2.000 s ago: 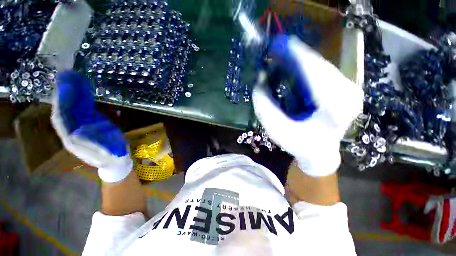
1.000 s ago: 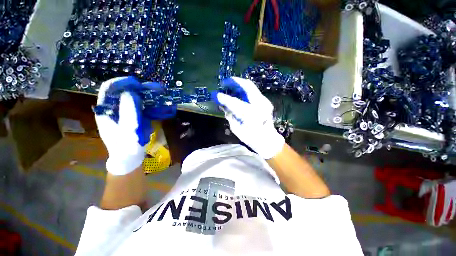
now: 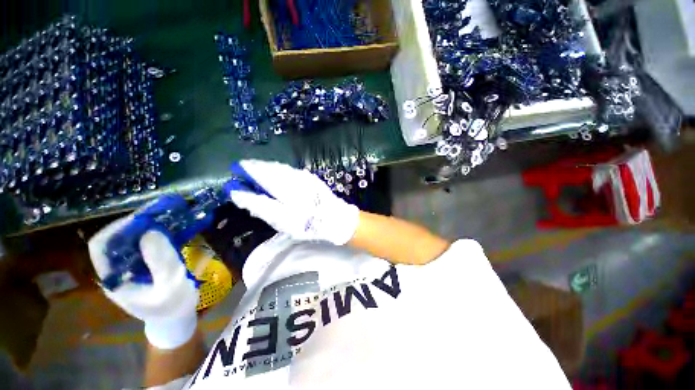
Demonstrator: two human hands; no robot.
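Both hands wear gloves with white backs and blue palms and fingers. My left hand (image 3: 148, 266) is at the lower left, in front of the bench edge, closed around a blue board strip (image 3: 200, 213). My right hand (image 3: 293, 202) is to its right, with its fingertips at the strip's other end. The fingers hide parts of the strip. Another board strip (image 3: 238, 87) lies lengthwise on the green bench. A bunch of single wired boards (image 3: 328, 105) lies to its right, its wires and silver-white end pieces (image 3: 347, 174) hanging over the bench edge.
The panel stack (image 3: 76, 110) stands at the left. A brown carton (image 3: 335, 59) of thin blue lengths, with red handles at it, is at the back. A white foam tray (image 3: 417, 84) heaped with wired boards is right of it. A yellow perforated item (image 3: 209, 278) and red objects (image 3: 568, 198) are below.
The view has turned to the right, so the bench things appear further left. The strip is still between both hands, and less of it shows between them than one second ago.
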